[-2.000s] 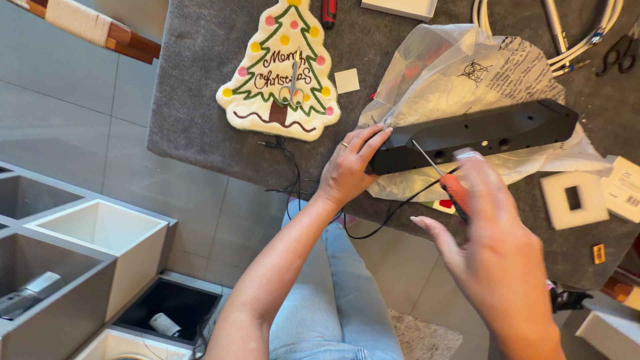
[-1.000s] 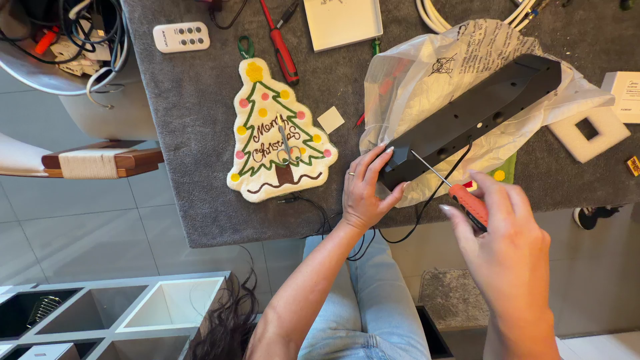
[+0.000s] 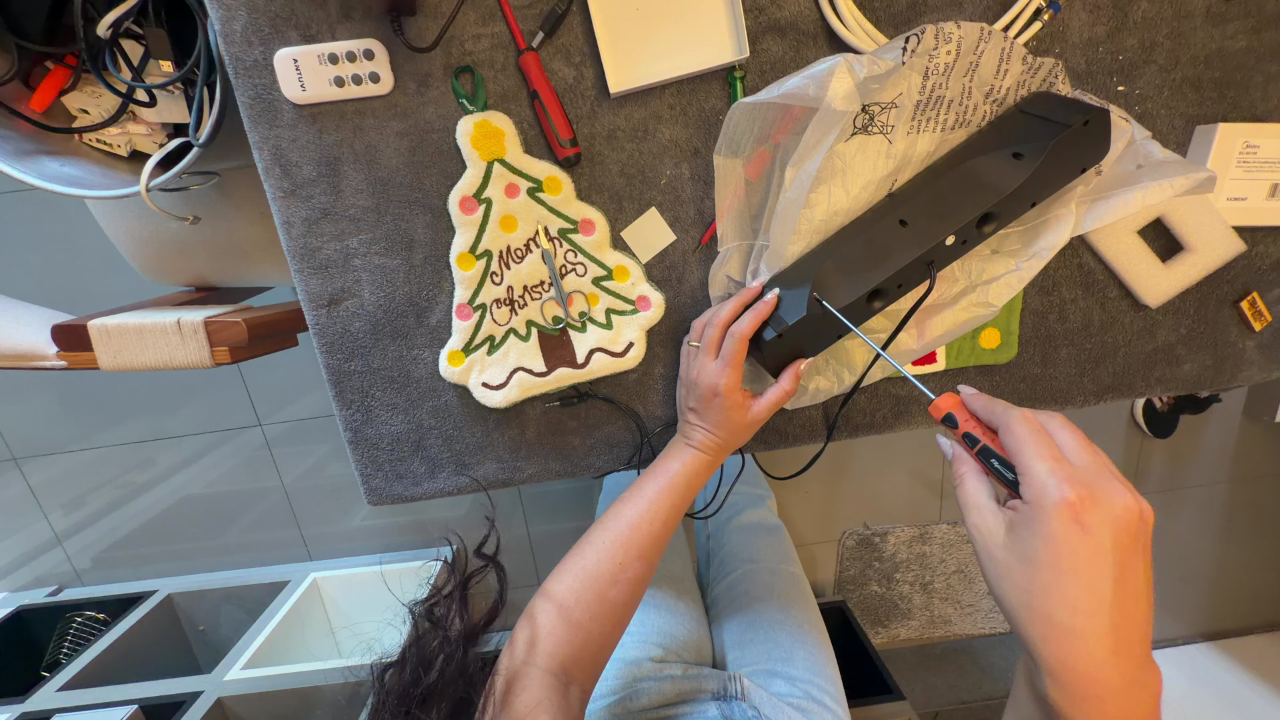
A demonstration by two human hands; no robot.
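A long black plastic bar-shaped device (image 3: 930, 215) with a black cable lies slantwise on a clear plastic bag (image 3: 800, 130). My left hand (image 3: 722, 375) rests on its near left end, fingers spread over the edge. In my right hand (image 3: 1050, 510) is a screwdriver with an orange and black handle (image 3: 970, 435); its tip meets the device near that same end. Left of them lies a Christmas-tree-shaped mat (image 3: 550, 270) with small scissors (image 3: 555, 285) on it. A red and black screwdriver (image 3: 545, 105) lies above the mat.
The grey cloth-covered table (image 3: 330, 250) also bears a white remote control (image 3: 335, 71), a white box lid (image 3: 668, 40), coiled white cable (image 3: 850, 25), a foam square (image 3: 1165, 250) and a small white box (image 3: 1240, 170). A container of cables (image 3: 110, 190) stands at left, above a wooden chair part (image 3: 255, 330).
The view has shifted left. The device slants more steeply than two seconds ago, with my left hand still at its end and the orange-handled screwdriver still in my right hand.
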